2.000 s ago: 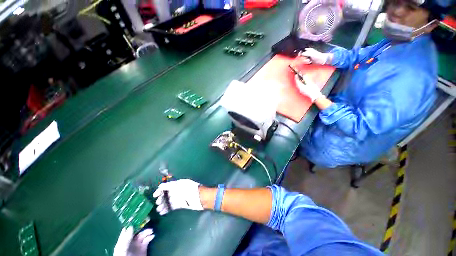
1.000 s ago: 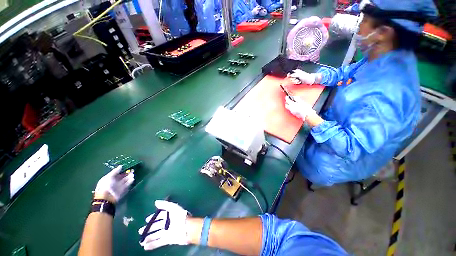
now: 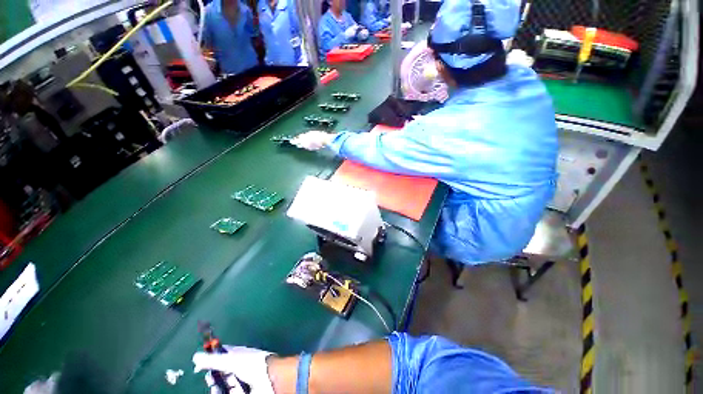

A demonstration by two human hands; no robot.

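A green circuit board panel lies flat on the green bench mat, in front of my hands. My right hand, in a white glove, holds the side cutters, their orange-red part and dark jaws pointing up and away. A light blue band is on that wrist. A small whitish scrap pile lies left of the cutters. My left hand shows only as a blurred pale glove cut off at the lower left edge; whether it holds anything is hidden.
Further panels and a small board lie beyond. A white fume extractor and soldering stand are to the right. A neighbour in blue reaches across a red mat. A black bin stands far back.
The panel has left my left hand and lies on the bench; my left hand moved back to the lower left edge. My right hand closed around the cutters. The neighbour's arm reached out to a board.
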